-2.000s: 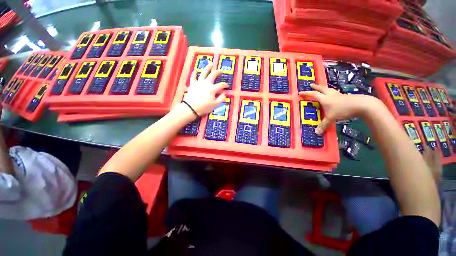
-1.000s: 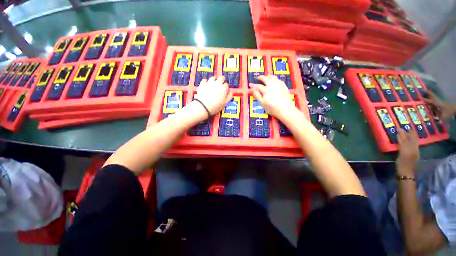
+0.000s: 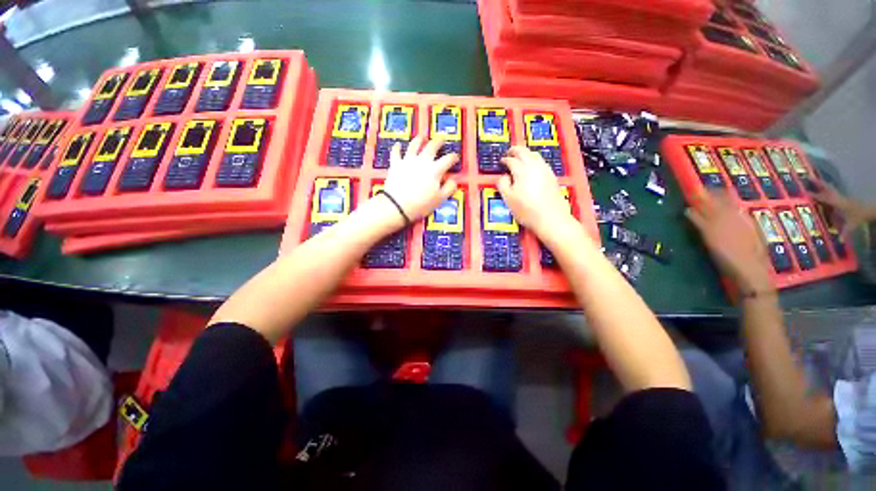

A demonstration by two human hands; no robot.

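Observation:
A red-orange phone tray lies in front of me with two rows of keypad phones, their yellow-framed screens lit blue or pale. My left hand is over the middle of the tray, fingertips at the keys of the upper-row phones, covering part of a lower-row phone. My right hand is over the right part, fingertips by the keys of an upper-row phone; it partly hides the lower right phone. All the phones lie in their pockets. Neither hand holds a phone.
Stacked trays of dark-screened phones stand left. Small loose parts lie right of my tray on the green bench. Tall stacked trays stand behind them. At right, another person's hand is over another phone tray.
My hands moved inward from the tray's outer columns, then shifted only slightly. Two white upper-row screens now look blue. The other person's hand at right moved left.

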